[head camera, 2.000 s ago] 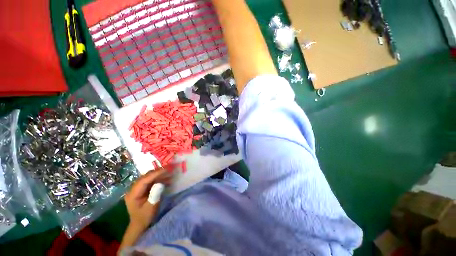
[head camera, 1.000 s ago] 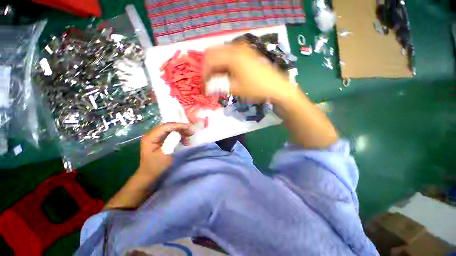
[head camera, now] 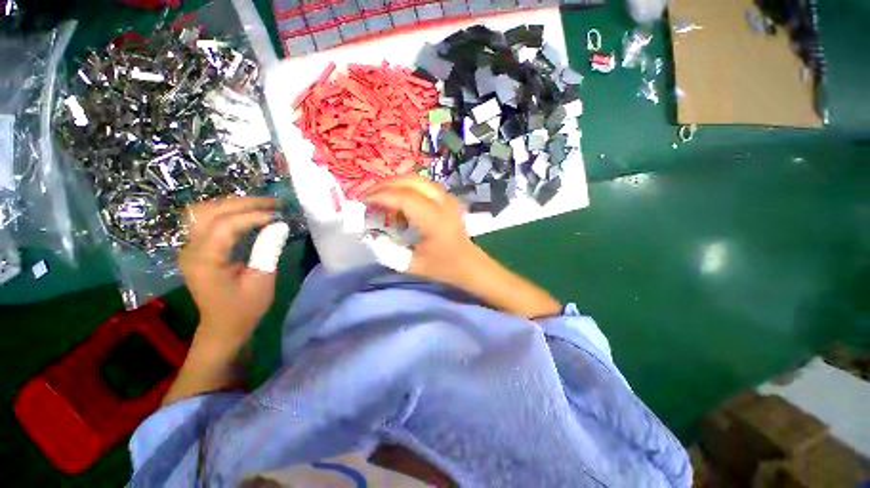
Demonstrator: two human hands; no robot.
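My left hand (head camera: 229, 257), with a white-wrapped thumb, is at the lower right edge of the pile of shiny metal clips (head camera: 143, 143). Its fingers are curled and blurred; I cannot tell whether it holds a piece. My right hand (head camera: 429, 229), also with a white-wrapped thumb, is at the lower edge of the red strips (head camera: 362, 124), above the white board (head camera: 568, 195). Its fingers are bent; what lies between them is unclear. The dark square pieces (head camera: 506, 105) are heaped right of the red strips.
Rows of finished pieces (head camera: 353, 21) lie beyond the board. A clear plastic bag (head camera: 110, 262) is under the metal pile. A cardboard piece (head camera: 744, 76) and small rings (head camera: 687, 133) are at upper right. A red stool (head camera: 62, 419) is lower left, cardboard boxes (head camera: 773, 429) lower right.
My right arm has drawn back from over the finished rows, and my right hand has come down to the near edge of the red pile. My left hand has moved left to the metal pile.
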